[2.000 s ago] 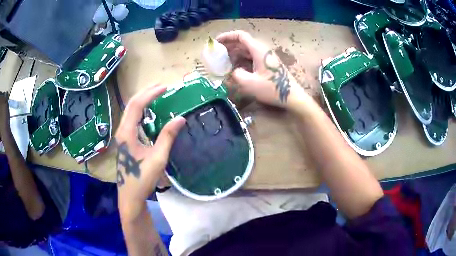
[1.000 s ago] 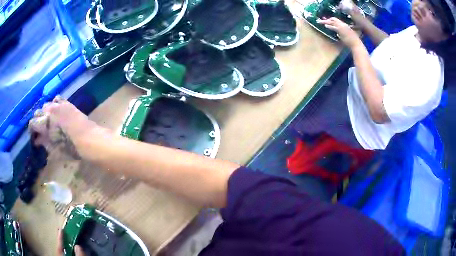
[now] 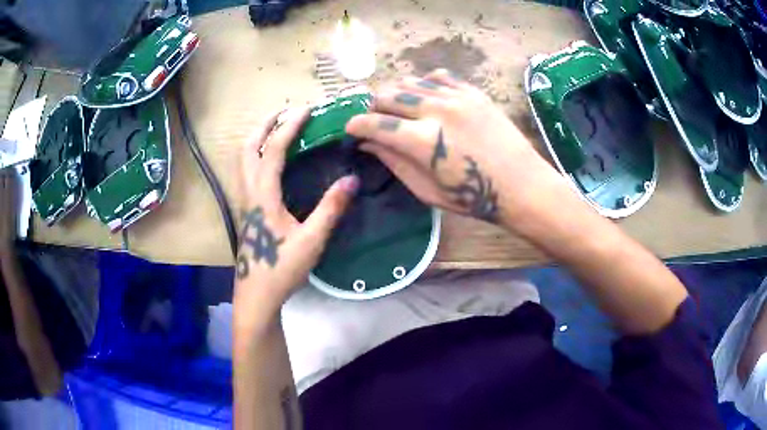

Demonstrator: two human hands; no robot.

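Observation:
A green car body shell (image 3: 378, 243) with a pale rim lies in front of me, its rounded end with two small pale rings towards me. My left hand (image 3: 290, 193) grips its left side, with the thumb inside the dark recess. My right hand (image 3: 437, 138) is over the shell's upper right side, fingers bent down at the recess. Dark material shows beneath my right fingers; I cannot tell whether it is a loose insert or the recess itself. A white glue bottle (image 3: 355, 52) with a yellowish tip rests on the cardboard beyond the shell.
Green shells lie at the left (image 3: 134, 155) and overlap in a pile at the right (image 3: 673, 84). The stained tan cardboard (image 3: 227, 84) covers the bench. A black cable (image 3: 202, 159) runs left of my work. Black inserts (image 3: 273, 10) show at the back edge. Another person's arm (image 3: 29, 311) is at far left.
The glue bottle has left my right hand and stands on the cardboard. My right hand has come back from the black inserts at the back edge to the shell. The camera has turned back to the shell.

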